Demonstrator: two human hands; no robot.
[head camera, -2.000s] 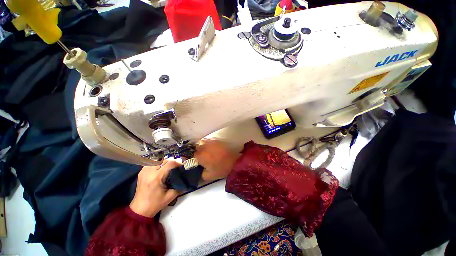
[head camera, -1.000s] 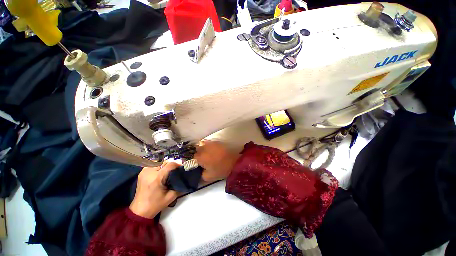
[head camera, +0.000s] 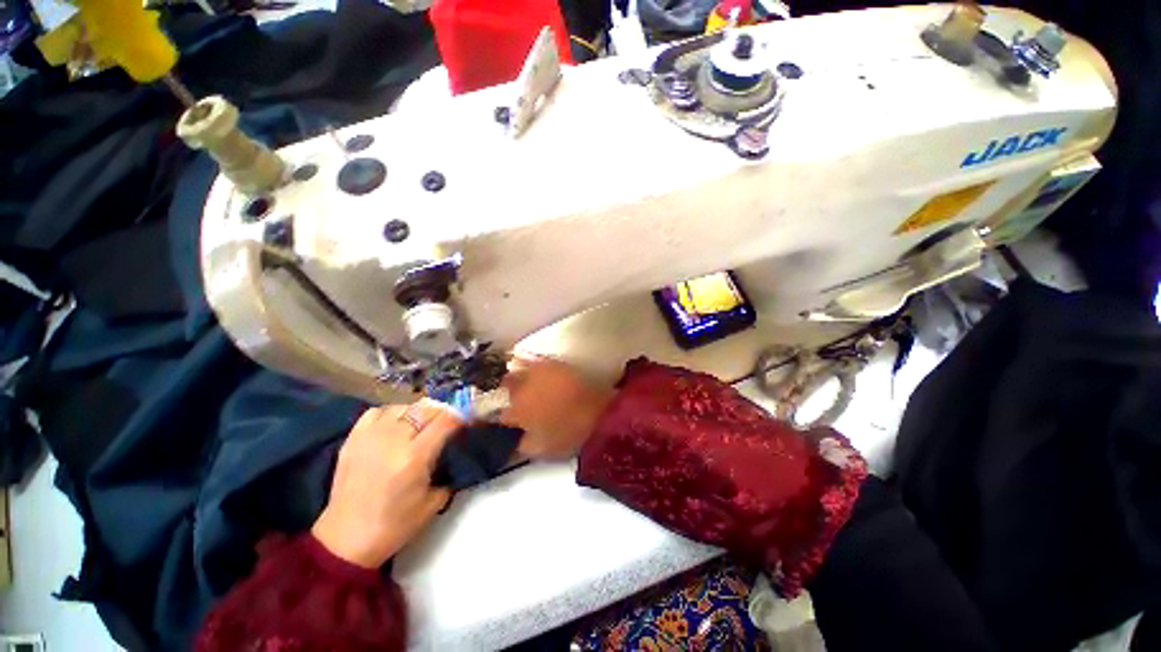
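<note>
A cream-white sewing machine (head camera: 611, 191) with blue JACK lettering lies across the view. My left hand (head camera: 382, 481) is at the needle area (head camera: 446, 372), its fingers on a small dark fabric part (head camera: 476, 455). My right hand (head camera: 551, 405) is on the other side of this part, partly under the arm; its fingertips are blurred and partly hidden, so its grip is unclear. A small light-blue patch (head camera: 460, 403) shows below the presser area. The large dark navy cloth (head camera: 166, 446) spreads left of and behind the machine's head end.
A phone with a lit screen (head camera: 704, 308) and grey scissors (head camera: 807, 382) lie under the arm on the white table (head camera: 535, 555). Black cloth (head camera: 1031, 471) is heaped on the right. A yellow-handled screwdriver (head camera: 127, 38) stands at the head's left end. A red cover (head camera: 497, 45) is behind.
The view has shifted slightly. My left hand has turned and moved a little back from the needle, showing a ring and the light-blue patch. My right hand has barely moved.
</note>
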